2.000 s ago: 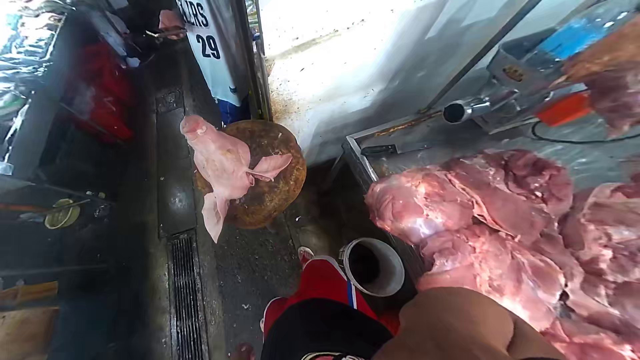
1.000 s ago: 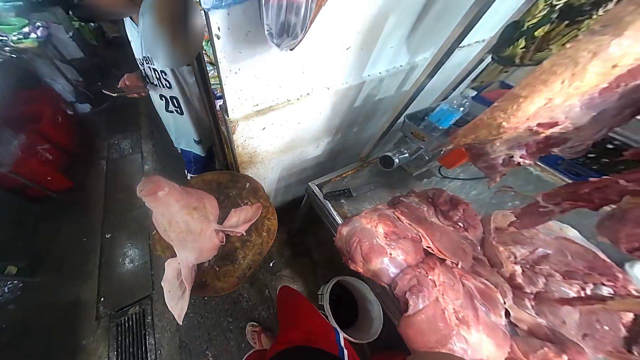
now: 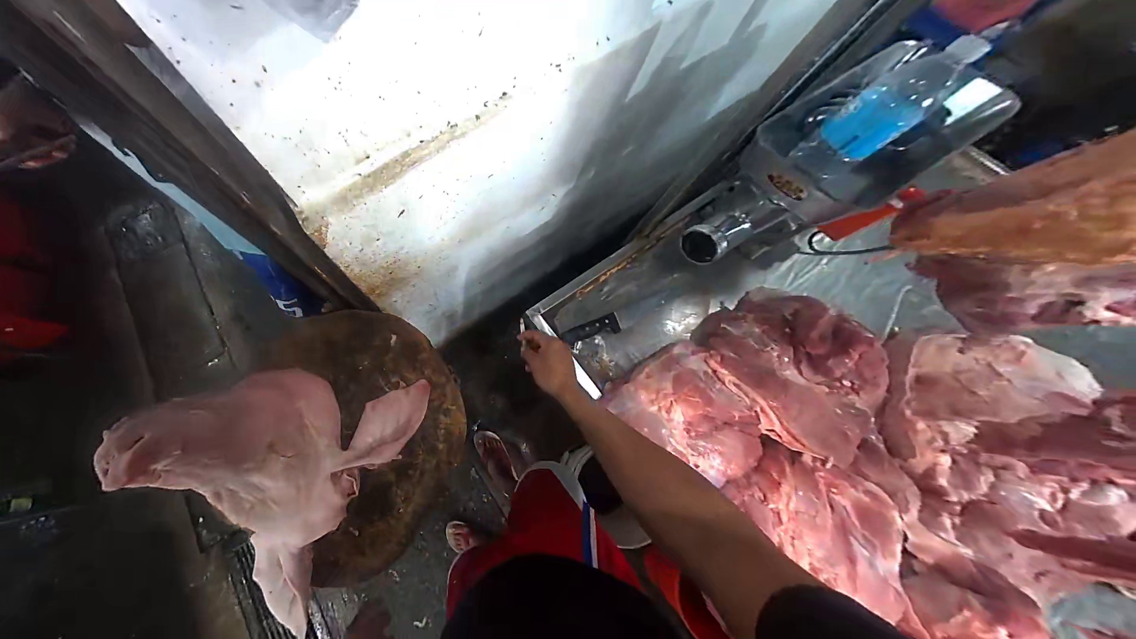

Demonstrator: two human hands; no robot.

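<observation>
My right hand [image 3: 546, 359] is stretched out over the near corner of the metal table, its fingers curled. A thin pale bit shows at the fingertips, and I cannot tell whether it is held or part of the table's edge. Just right of the hand, a black-handled knife [image 3: 593, 328] lies on the table. Big pieces of raw meat [image 3: 799, 426] are heaped beside my forearm. To the left, a pig's head [image 3: 257, 444] with both ears rests on a round wooden chopping block [image 3: 426, 444]. My left hand is out of view.
A pale bucket [image 3: 626, 524] stands below my forearm. Behind the meat are a metal cylinder [image 3: 704, 243], a clear container holding a plastic bottle [image 3: 874, 120], and hanging meat [image 3: 1021, 213]. A stained white panel [image 3: 461, 160] rises behind the table.
My right arm now reaches forward, with the hand at the table's corner; no hand of mine showed before. The person in the numbered jersey is mostly out of view as the view has shifted.
</observation>
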